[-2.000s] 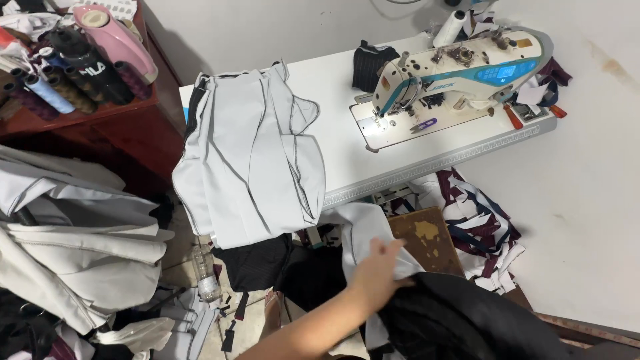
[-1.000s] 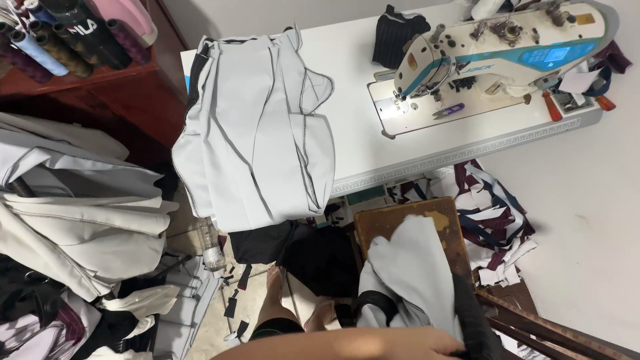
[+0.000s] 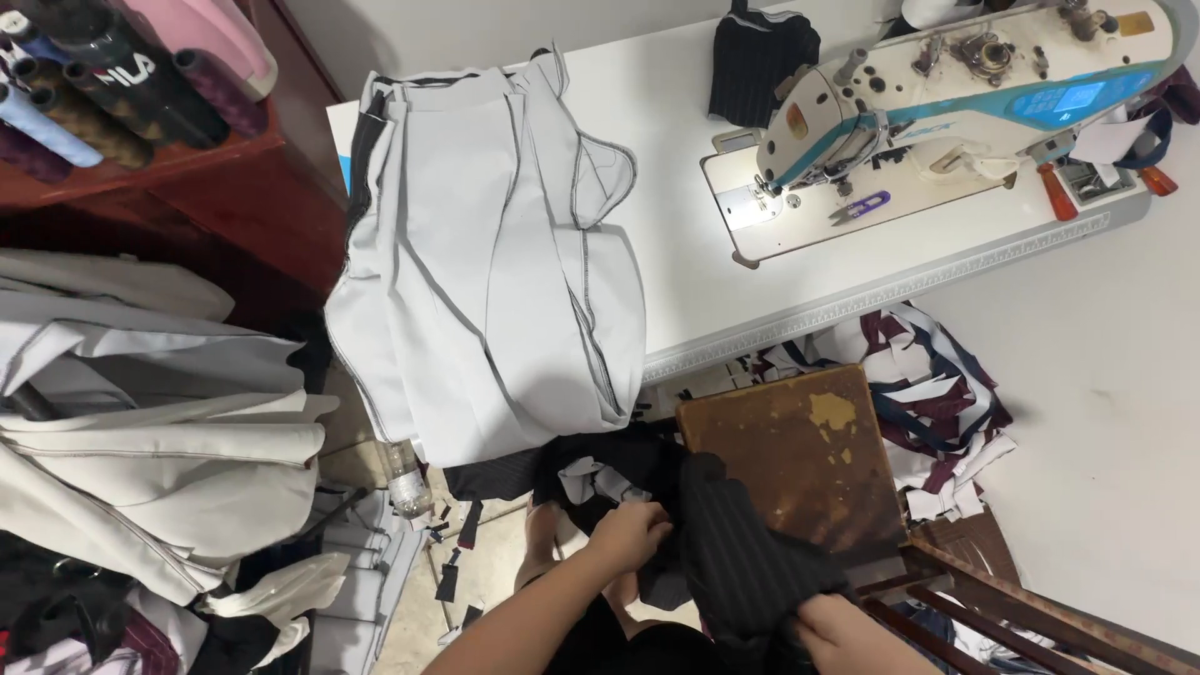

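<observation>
My right hand (image 3: 825,623) grips a dark pinstriped garment (image 3: 741,553) at the lower right, which hangs over the near left edge of a worn wooden chair seat (image 3: 787,459). To its left, my left hand (image 3: 633,534) is closed beside the dark cloth, close to a crumpled light grey piece (image 3: 595,480); whether it pinches either cannot be made out. Light grey unfinished garments (image 3: 487,262) with dark overlocked edges lie over the front edge of the white sewing table (image 3: 675,309). An industrial sewing machine (image 3: 966,84) stands at the right, with purple thread snips (image 3: 862,208) on its bed plate.
Thread cones (image 3: 220,89) stand on a red cabinet (image 3: 234,206) at upper left. Stacked pale garments (image 3: 159,450) fill the left side. A plastic bottle (image 3: 408,483) and dark scraps (image 3: 448,581) are on the floor. Striped fabric strips (image 3: 937,403) hang behind the chair, whose wooden backrest (image 3: 1012,600) is lower right.
The light grey piece seen on the chair one second ago no longer lies there, and the dark pinstriped garment now drapes at the seat's left edge. Both hands are now in view.
</observation>
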